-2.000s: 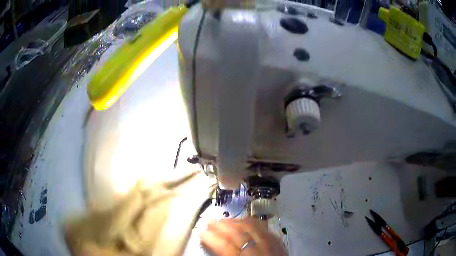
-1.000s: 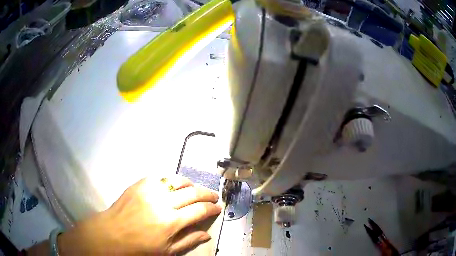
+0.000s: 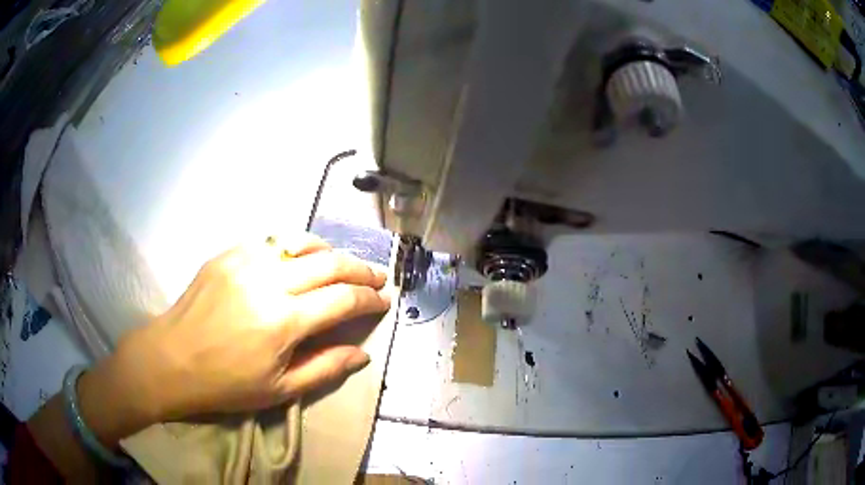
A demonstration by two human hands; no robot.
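A beige cloth piece (image 3: 346, 417) lies left of the needle, its straight right edge running up to the presser foot (image 3: 410, 263). Folds show in its lower part. My left hand (image 3: 275, 327) lies flat on the cloth, fingertips just left of the foot, a ring on one finger and a pale bangle at the wrist. A dark grey ribbed piece (image 3: 356, 239) is beyond my fingertips. The shiny needle plate (image 3: 432, 301) shows right of the foot. My right hand is not in view.
The white machine head (image 3: 531, 114) fills the upper middle. A tan strip (image 3: 474, 339) is right of the needle plate. Orange-handled snips (image 3: 726, 396) lie at the right. The yellow lamp (image 3: 199, 24) is upper left. Pale cloth (image 3: 85, 246) lies at the far left.
Since two seconds ago, the beige cloth has gone from a blurred bunch to lying by the foot under my left hand. The hand seen near the needle plate then is gone. The view has shifted.
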